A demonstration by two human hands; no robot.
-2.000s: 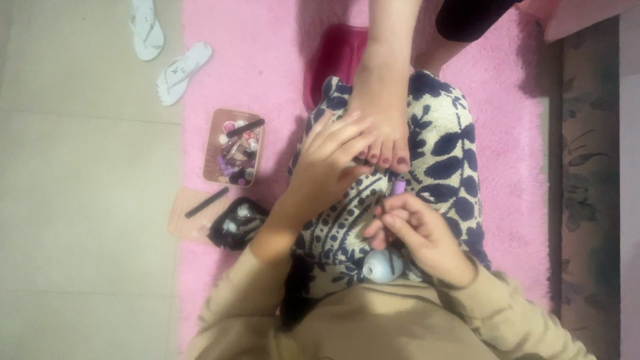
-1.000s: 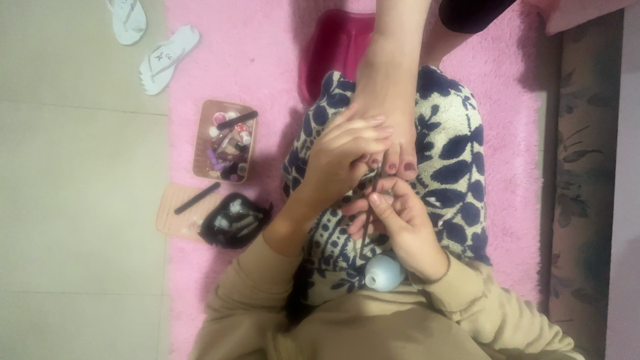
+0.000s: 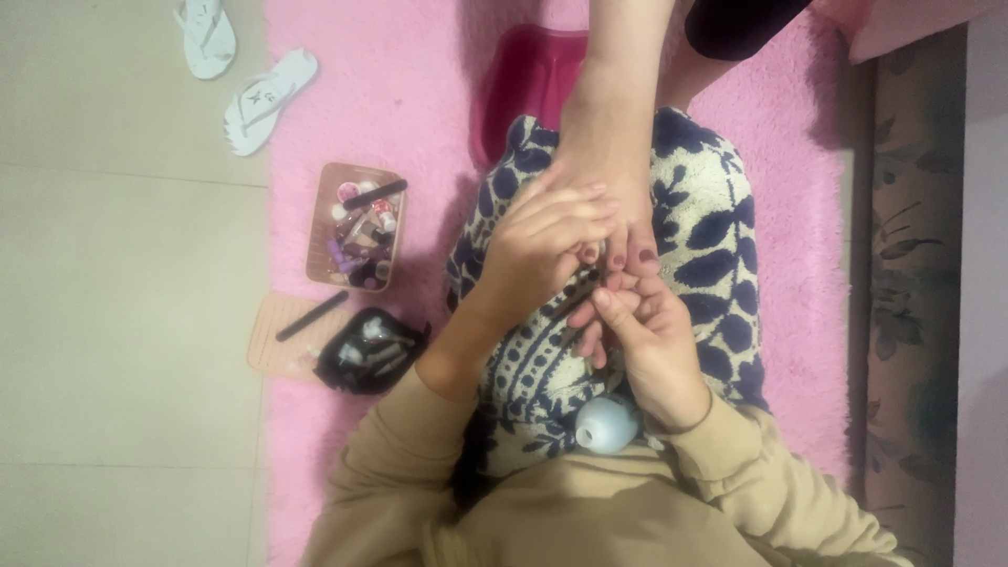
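Another person's bare foot (image 3: 610, 150), its toenails painted dark mauve, rests on a blue-and-cream patterned towel (image 3: 701, 236) across my lap. My left hand (image 3: 543, 236) lies over the toes on the foot's left side, holding them with its fingers. Just below the toes is my right hand (image 3: 642, 319), its thumb and index finger pinched together on a thin stick-like tool, mostly hidden and blurred. A pale blue rounded bottle (image 3: 605, 425) with a white tip lies on the towel against my sweatshirt.
On the pink rug left of me stands a basket (image 3: 317, 236) of nail polish bottles and a dark nail file (image 3: 376, 194). Near it are a peach lid (image 3: 276, 346) with another file (image 3: 312, 316) and a black pouch (image 3: 370, 350). White flip-flops (image 3: 268, 102) and a magenta basin (image 3: 512, 87) lie farther off.
The small purple item seen at my right fingertips two seconds ago no longer shows there. My right hand has moved slightly, and my left hand remains over the toes.
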